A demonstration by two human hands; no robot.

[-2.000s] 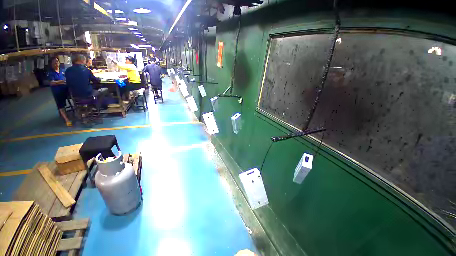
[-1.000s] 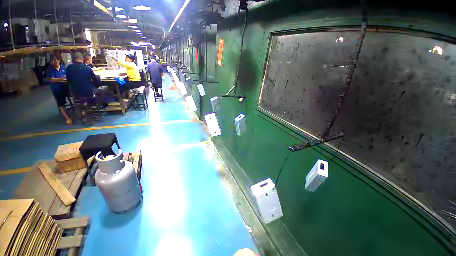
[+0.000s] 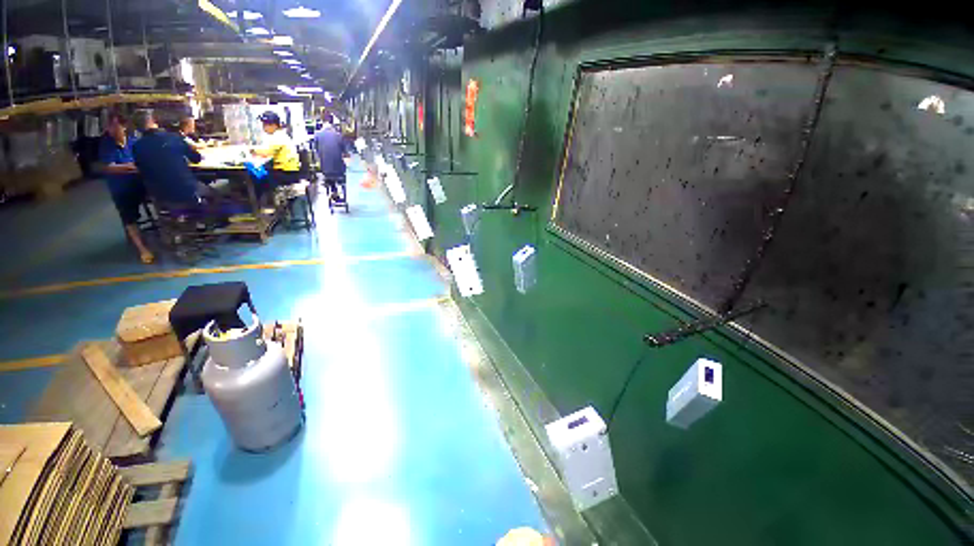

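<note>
Two white-grey metal housings hang nearest me from a black crossbar hanger [image 3: 705, 324] in front of the green wall. The lower housing [image 3: 583, 459] is a box with a dark cutout in its top end face. The other housing [image 3: 695, 392] hangs to its right and a little higher, tilted, with a dark cutout too. More housings [image 3: 465, 270] hang in a row farther along the wall. A small pale shape [image 3: 523, 536] is cut off by the bottom edge; I cannot tell whether it is a hand or a tool. No hand is clearly visible.
A grey gas cylinder [image 3: 251, 389] stands in the blue aisle beside a black stool [image 3: 209, 304]. Flattened cartons [image 3: 59, 491] and a wooden pallet [image 3: 158, 501] are at the lower left. People are around a table across the aisle. A dark window [image 3: 684, 160] is at right.
The nearest hanger and its two housings have moved right and down, closer to me. The farther housings have shifted slightly the same way. The pale shape has moved slightly left.
</note>
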